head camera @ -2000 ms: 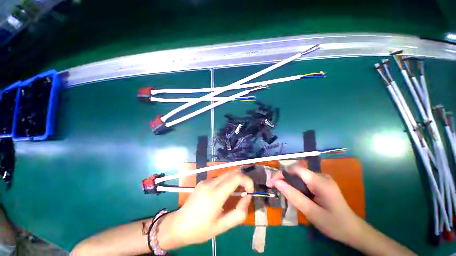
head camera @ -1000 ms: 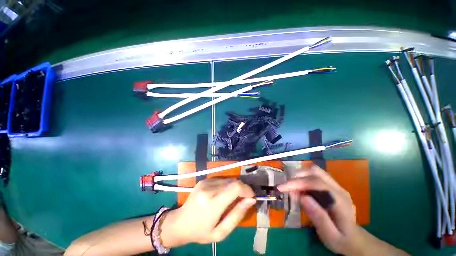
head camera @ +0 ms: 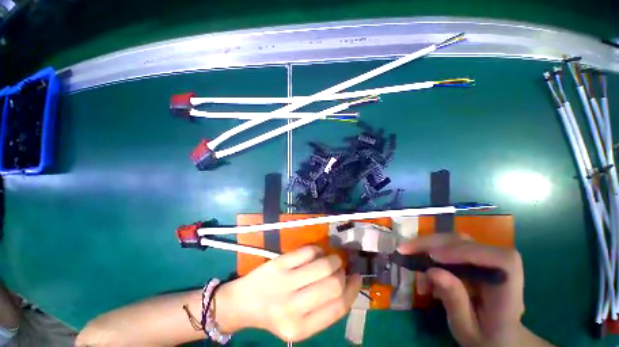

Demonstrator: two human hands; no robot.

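My left hand is closed around one white leg of the cable assembly, near its wire end, left of the fixture. The assembly's red-black plug lies left of the orange board; its other white leg lies across the board's top. My right hand holds a thick black pen-like tool, its tip pointing at the small dark fixture. Pale tape strips surround the fixture. My fingers partly hide the wire ends.
A pile of small black connector parts lies behind the board. Two cable assemblies with red-black plugs lie farther back. More white cables lie at right, a blue bin at left. A metal rail runs along the back.
The black tool now shows lengthwise in my right hand, which has moved slightly right. My left hand has turned and moved lower. The camera view has shifted a little.
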